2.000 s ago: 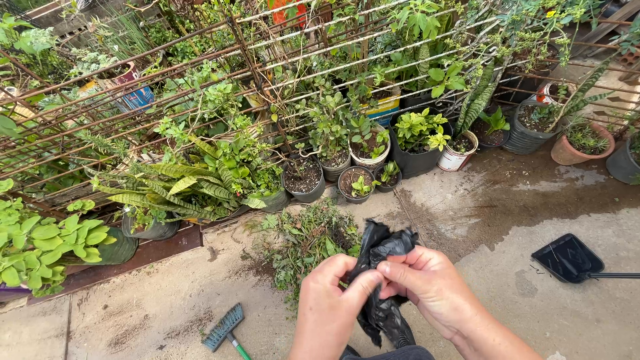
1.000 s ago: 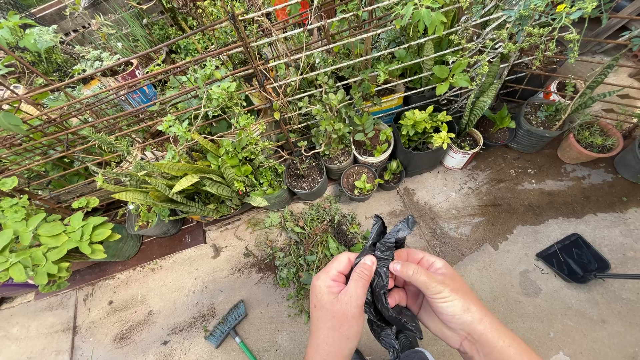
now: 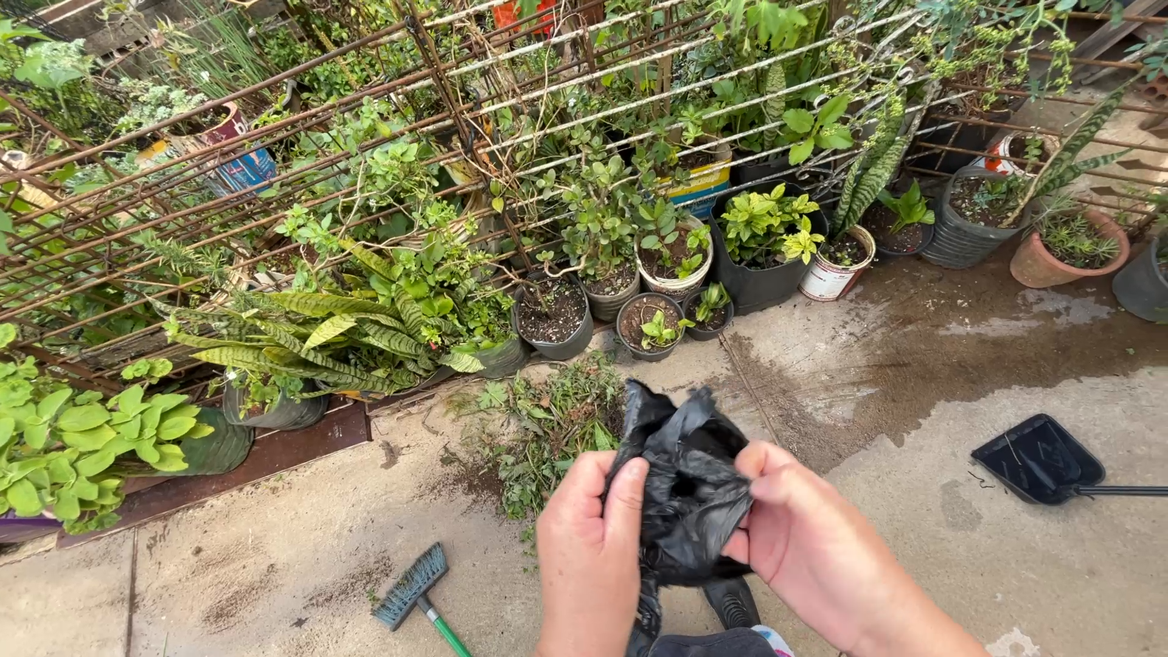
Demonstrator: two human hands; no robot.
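A crumpled black plastic bag is held between my two hands, its upper edge spread with a dark gap in the middle. My left hand pinches the bag's left side between thumb and fingers. On the right side, my right hand grips the plastic with its fingertips. Behind the bag, a heap of pulled weeds and clippings lies on the concrete, partly hidden by the bag and my left hand. The bag's lower part hangs down near a dark shoe.
A broom with a green handle lies at lower left, a black dustpan at right. Potted plants line a rusty metal bar fence, among them a small pot with a seedling and a terracotta pot. Wet concrete spreads at right.
The bag, bunched narrow between my hands earlier, is now spread wider with a gap in it. My hands have moved apart, both still holding the plastic.
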